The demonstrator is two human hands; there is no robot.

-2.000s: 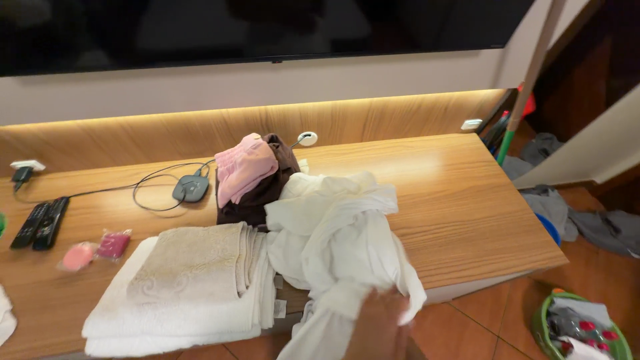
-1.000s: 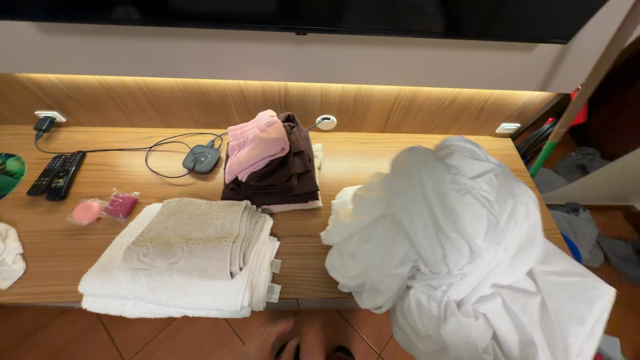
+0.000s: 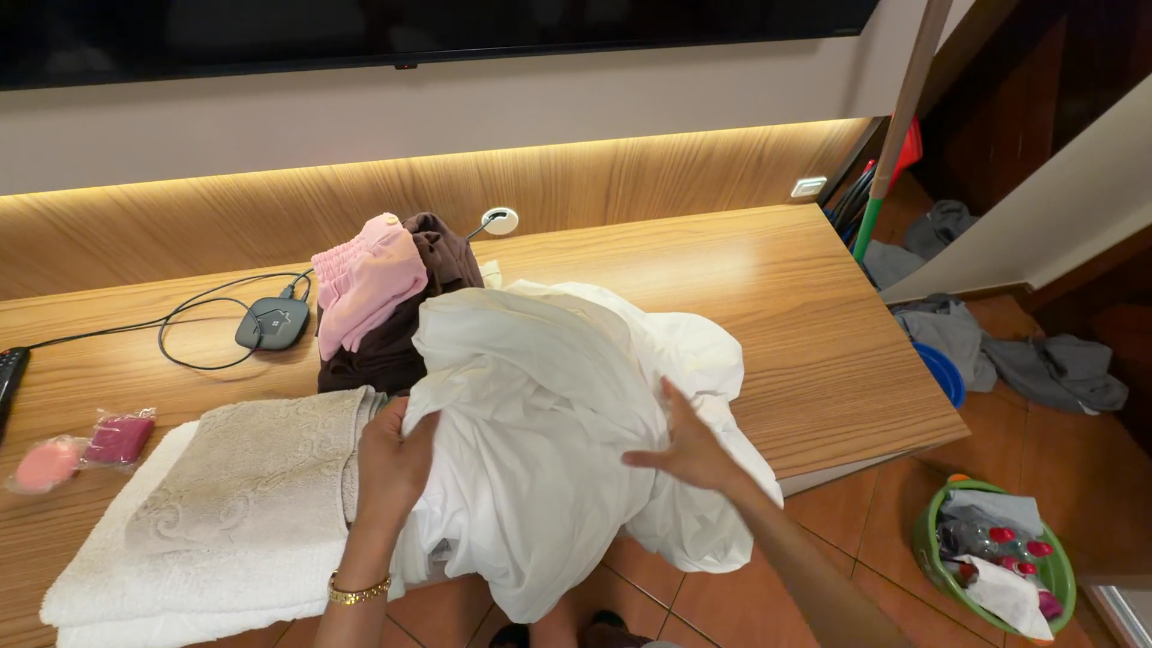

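A crumpled white sheet-like cloth (image 3: 540,387) lies in a heap over the front of the wooden counter, part of it hanging past the edge. My left hand (image 3: 396,454) pinches its left edge between thumb and fingers. At the right of the heap, my right hand (image 3: 679,441) has its thumb and fingers spread at the fabric, holding none of it. Left of my left hand, a folded beige towel (image 3: 256,459) rests on folded white towels (image 3: 189,571). Behind, folded pink clothing (image 3: 371,279) tops dark brown garments (image 3: 445,256), partly hidden by the white cloth.
On the wooden counter (image 3: 810,333) are a black media box (image 3: 273,324) with cables, a remote control (image 3: 11,382) and two small wrapped items (image 3: 120,438). A green basket (image 3: 1066,567) with bottles stands on the tiled floor. A green-ended pole (image 3: 868,225) leans at the right, near grey cloths (image 3: 1053,369).
The white cloth, bunched high at the right a second ago, now lies lower and farther left, beside the towels. Both hands are now visible at it, the left one gripping its edge.
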